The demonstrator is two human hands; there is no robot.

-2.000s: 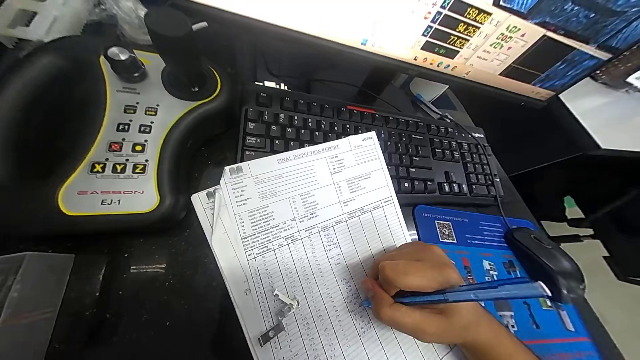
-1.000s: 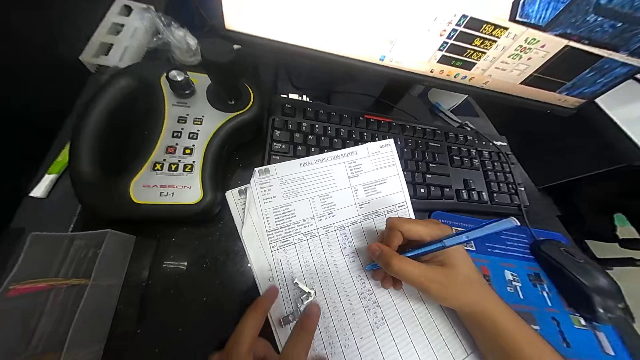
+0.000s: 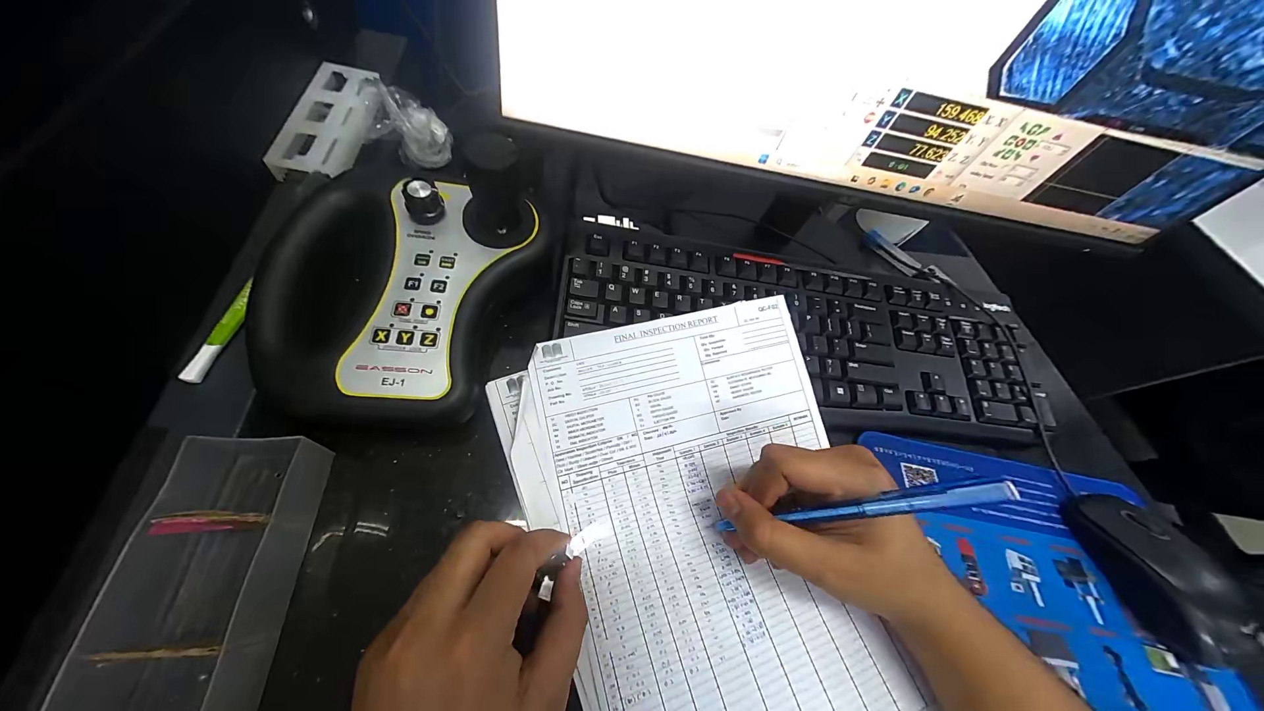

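Observation:
A stack of printed inspection forms with handwritten columns lies tilted against the front of the keyboard. My right hand grips a blue pen, its tip on or just over a filled column of the top sheet. At the sheet's left edge, my left hand pinches a small shiny metal part between thumb and finger; the fingers hide much of it.
A joystick control box is at left, a clear plastic tray at lower left. Behind the forms are a black keyboard and a monitor. A computer mouse and blue mouse pad lie at right.
The small metal part lay on the forms earlier; my left hand came in, reached it and now holds it at the sheet's left edge. My right hand keeps the pen. The view has shifted left.

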